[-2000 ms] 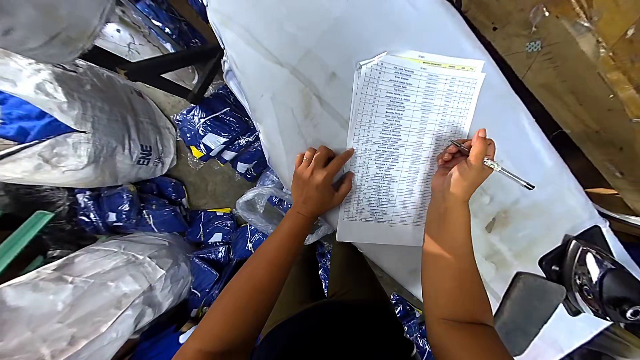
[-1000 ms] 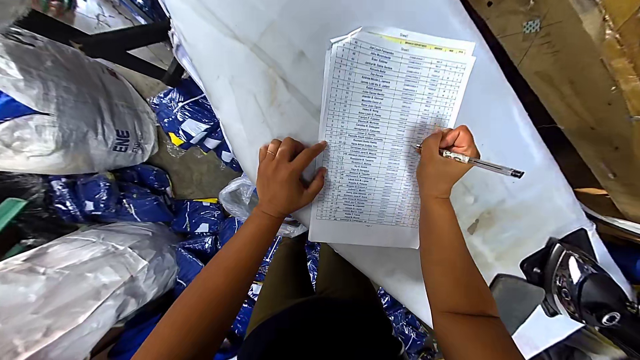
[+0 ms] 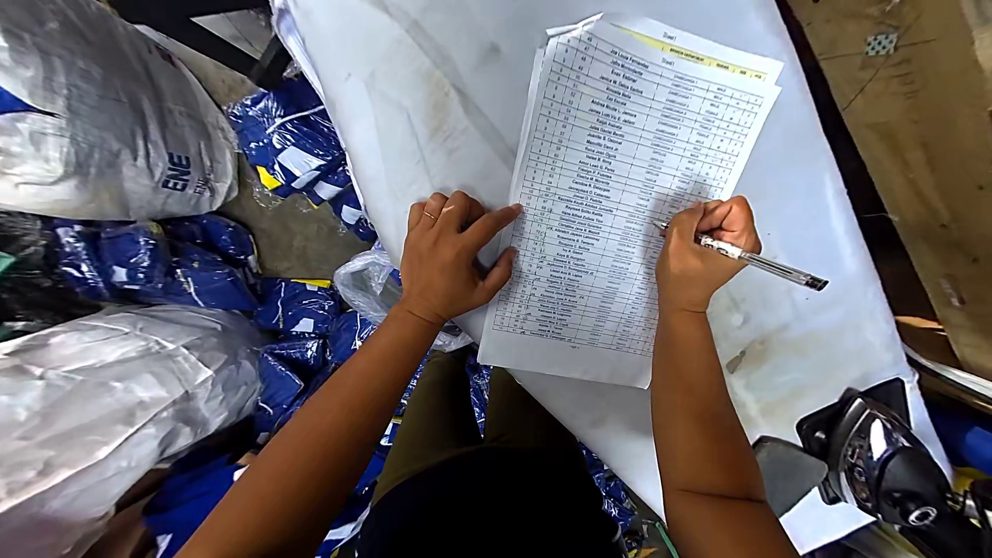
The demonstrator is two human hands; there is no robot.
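Observation:
A stack of printed paper sheets (image 3: 597, 194) with a table of rows lies on the white-covered table (image 3: 434, 93). My left hand (image 3: 457, 252) rests at the left edge of the stack, its index finger and thumb touching the paper, a ring on one finger. It grips nothing. In my right hand (image 3: 705, 244) is a clear-barrelled pen (image 3: 775, 267), its tip pointing left over the middle right of the top sheet. Whether the tip touches the paper cannot be told. A yellow-marked header row shows near the top of the stack.
White woven sacks (image 3: 116, 395) stand at the left. Blue garments in clear plastic (image 3: 291, 147) lie about the floor. A black device with a glossy casing (image 3: 876, 449) sits at the table's lower right. A brown board (image 3: 914, 139) lies beyond the table's right edge.
My right hand has shifted from holding the pen above the paper's right edge to a lower grip resting on the sheet. My left hand stays at the left edge.

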